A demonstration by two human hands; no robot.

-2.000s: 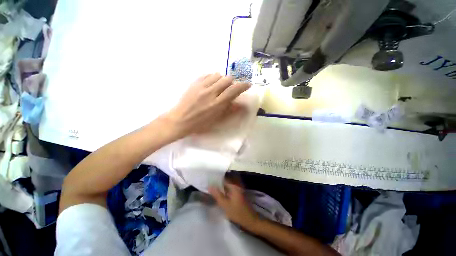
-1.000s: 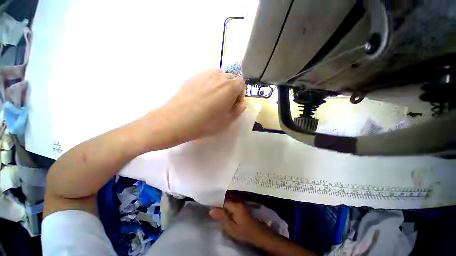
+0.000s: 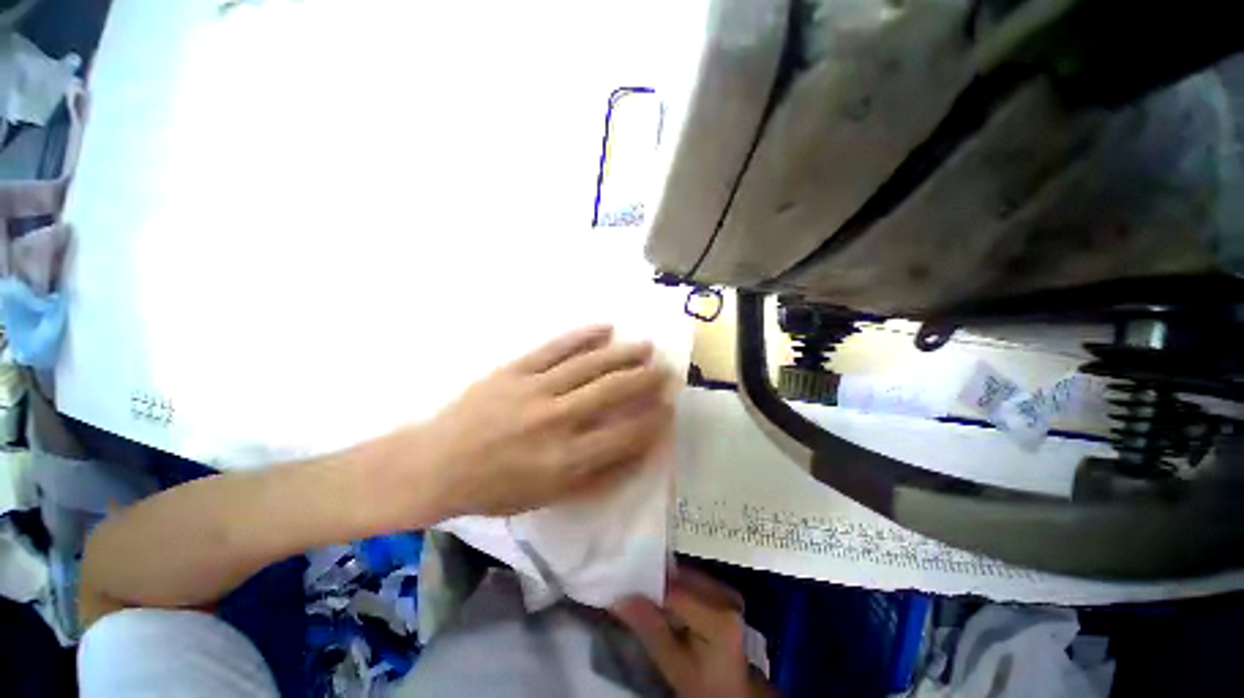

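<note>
A white fabric piece (image 3: 600, 539) lies from near the needle area over the table's front edge, washed out at its upper part. My left hand (image 3: 559, 423) lies palm down on it, fingers slightly spread and blurred, below the needle area. My right hand (image 3: 689, 630) is at the fabric's lower end below the table edge, thumb on the cloth; its fingers are partly hidden. The sewing machine head (image 3: 873, 164) fills the upper right and hides the needle.
Small white labels (image 3: 1020, 398) lie on the bed behind the curved machine bar (image 3: 873, 488). A printed ruler (image 3: 846, 536) runs along the front edge. A blue crate (image 3: 849, 630) and scraps (image 3: 371, 620) are below. Cut pieces (image 3: 34, 321) hang at the far left.
My left hand has moved from beside the needle down towards the front edge and flattened. My right hand has shifted slightly right. The camera view has shifted, and the machine head looks larger.
</note>
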